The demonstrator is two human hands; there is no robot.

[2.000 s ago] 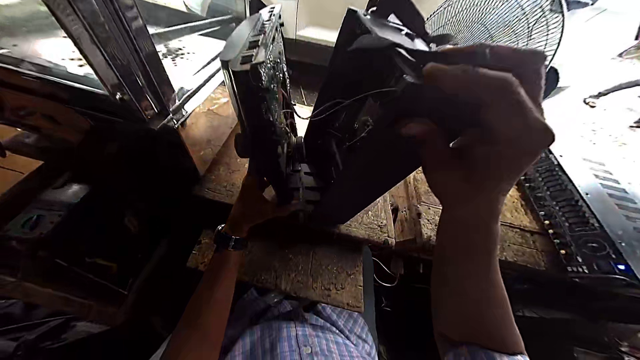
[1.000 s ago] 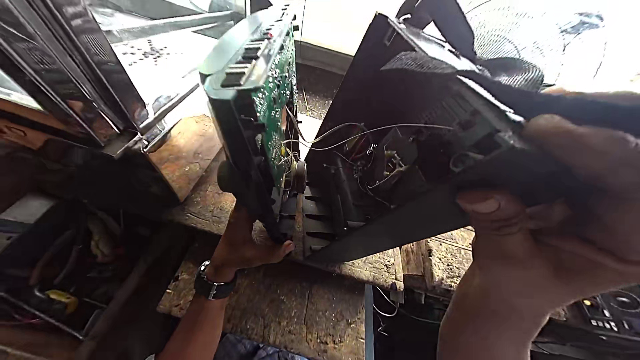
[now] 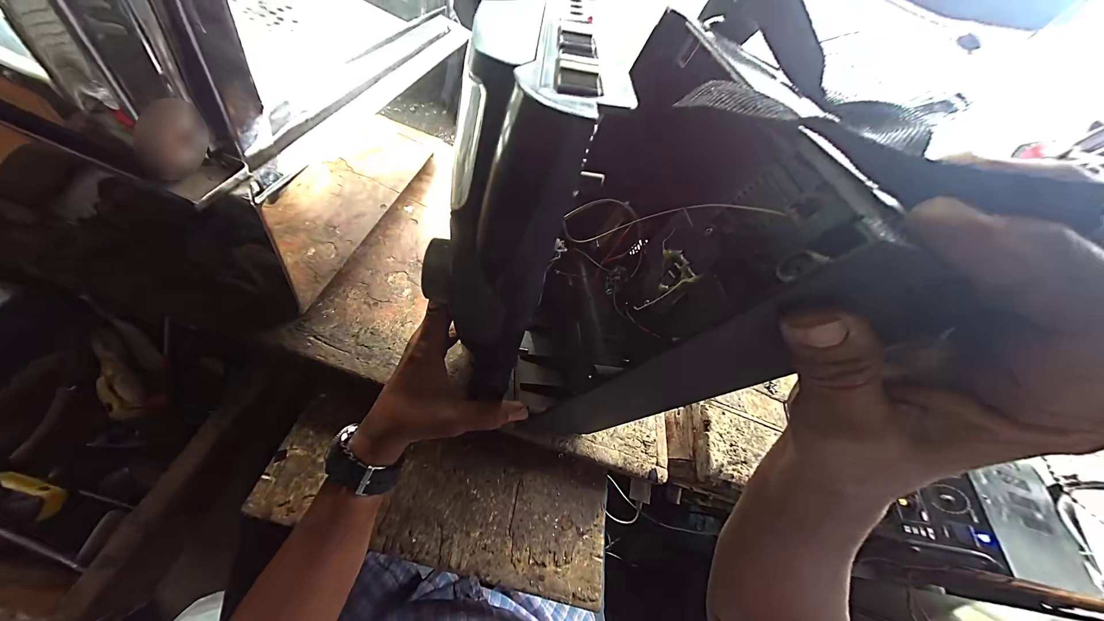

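An opened electronic device stands on a worn wooden bench, its two housing parts spread apart like a V with thin wires between them. On the left is the front panel (image 3: 509,198), upright, with dark push buttons on its top edge and a round knob low down. My left hand (image 3: 431,388) holds its lower end, the thumb at the bottom edge; some fingers are hidden behind it. To the right, the dark housing (image 3: 673,371) leans outward, and my right hand (image 3: 966,336) grips its near side wall, thumb on top. Inside lie wires (image 3: 638,250) and small parts.
A metal-framed case (image 3: 345,78) stands at the back left beside the bench boards (image 3: 354,233). Loose tools and a yellow object (image 3: 33,496) lie in a dark space at lower left. An audio mixer (image 3: 957,517) with a blue light is at lower right.
The front panel has turned, so its green circuit board, visible a second ago, no longer shows. The housing has tilted farther right since the first frame, with my right hand on it.
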